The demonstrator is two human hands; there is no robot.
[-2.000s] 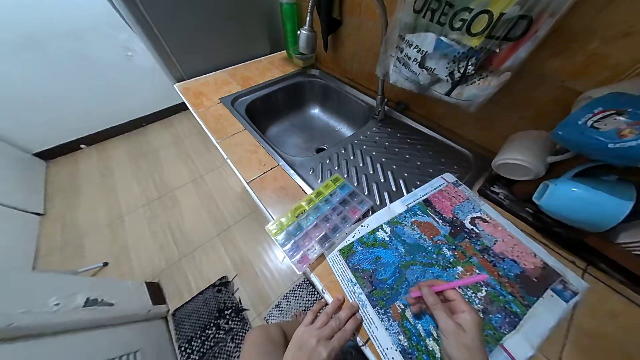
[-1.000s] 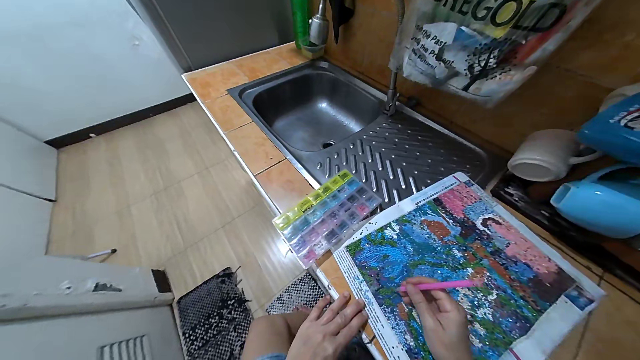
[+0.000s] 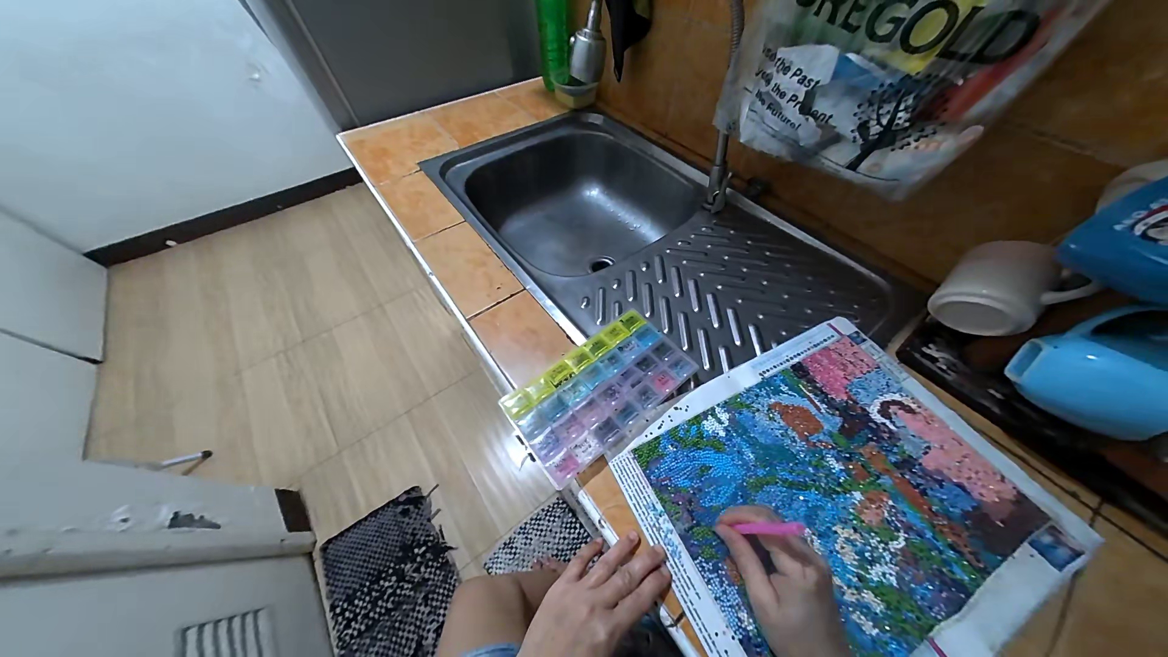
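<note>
A diamond painting canvas (image 3: 821,493) lies on the tiled counter, its right part covered in coloured beads. My right hand (image 3: 787,579) rests over its lower middle, pinching a pink applicator pen (image 3: 769,528) whose tip end is hidden by the fingers. My left hand (image 3: 598,598) lies flat at the canvas's lower left edge, fingers a little spread, holding nothing. A clear plastic bead organizer (image 3: 598,397) with many small lidded compartments, yellow, blue and purple to pink, sits beyond the left hand, touching or close beside the canvas and partly over the sink's drainboard.
Behind the canvas is a stainless steel sink (image 3: 584,201) with a ribbed drainboard (image 3: 730,292). A printed plastic bag (image 3: 876,100) hangs above it. At right, a white mug (image 3: 990,287) and a blue pitcher (image 3: 1104,374) rest on a dark rack. Woven mats (image 3: 392,570) lie on the floor.
My right hand with the pink pen has moved left over the canvas since the earliest frame. The left hand stays at the canvas edge.
</note>
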